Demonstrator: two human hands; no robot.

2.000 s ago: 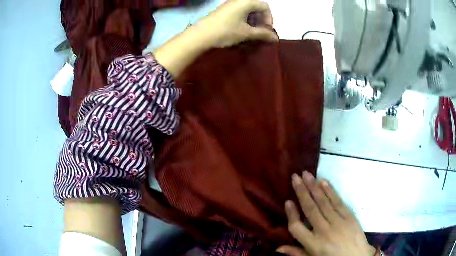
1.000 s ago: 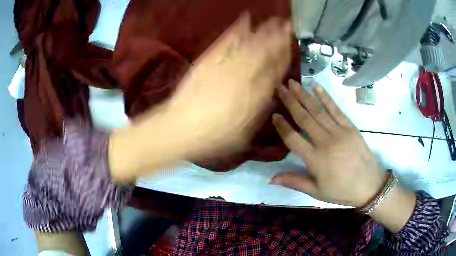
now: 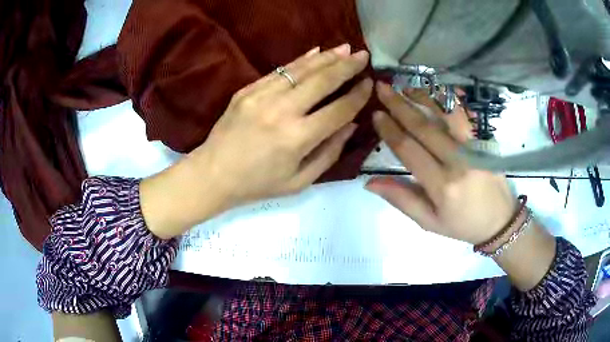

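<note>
The rust-brown ribbed cloth (image 3: 194, 60) lies on the white machine table, its right edge beside the sewing machine head (image 3: 455, 33). My left hand (image 3: 287, 120), with a ring, lies flat on the cloth with fingers slightly spread, fingertips near its right edge. My right hand (image 3: 448, 167) is at the lower right of that edge, fingertips touching the cloth, thumb out over the table. Part of its far side is behind machine parts. The needle area is partly hidden by the head and my right fingers.
Bunched cloth (image 3: 33, 120) hangs at the left. Red-handled scissors (image 3: 562, 120) and black snips (image 3: 594, 186) lie at the right. A printed ruler scale (image 3: 314, 250) runs along the front table edge. The checked apron (image 3: 287, 314) is below it.
The cloth has shifted up and left in view, and the machine head appears larger and lower. My left hand has moved from the far edge down onto the cloth; my right hand's fingers reach nearer the needle area.
</note>
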